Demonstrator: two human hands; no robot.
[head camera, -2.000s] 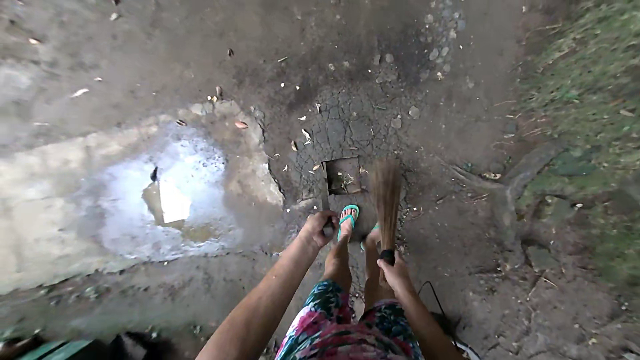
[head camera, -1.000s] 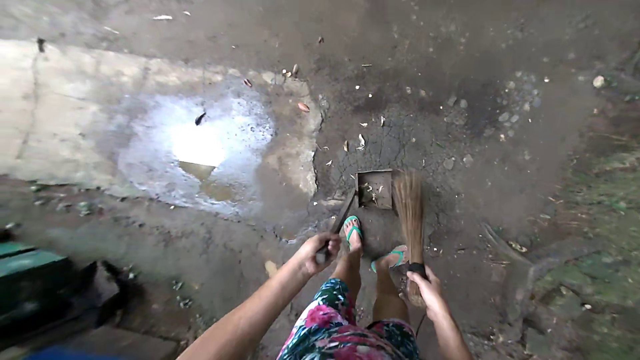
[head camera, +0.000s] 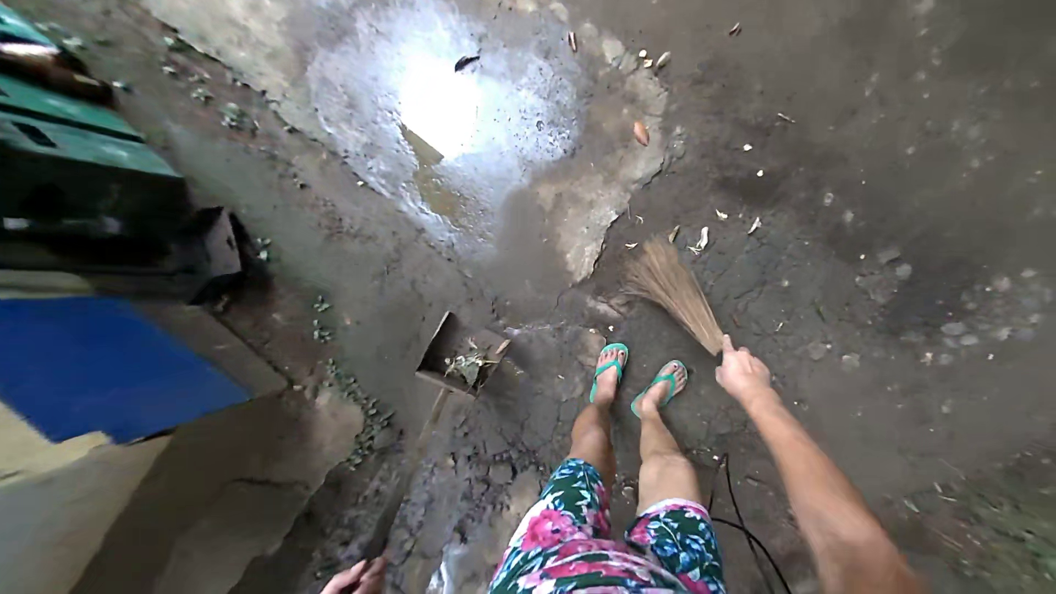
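Observation:
My right hand (head camera: 742, 373) grips the bound end of a stick broom (head camera: 678, 293), whose bristles fan out toward the upper left over the dirt. At the bottom edge, my left hand (head camera: 359, 576) is closed round the long handle of a dustpan (head camera: 437, 342) and is partly cut off by the frame. The boxy pan lies left of my feet with dry leaves (head camera: 472, 363) in it. A few pale leaf scraps (head camera: 701, 240) lie on the ground just beyond the bristles.
A shiny wet patch (head camera: 511, 107) covers broken concrete ahead. Blue (head camera: 115, 363) and green (head camera: 82, 124) surfaces stand at the left. My feet wear green flip-flops (head camera: 609, 371). A black cable (head camera: 747, 532) lies behind my right foot, and pebbles dot the ground at right.
The dustpan has moved from in front of my feet to their left, and my left hand has moved left with its handle. The broom now slants to the upper left. The view has turned.

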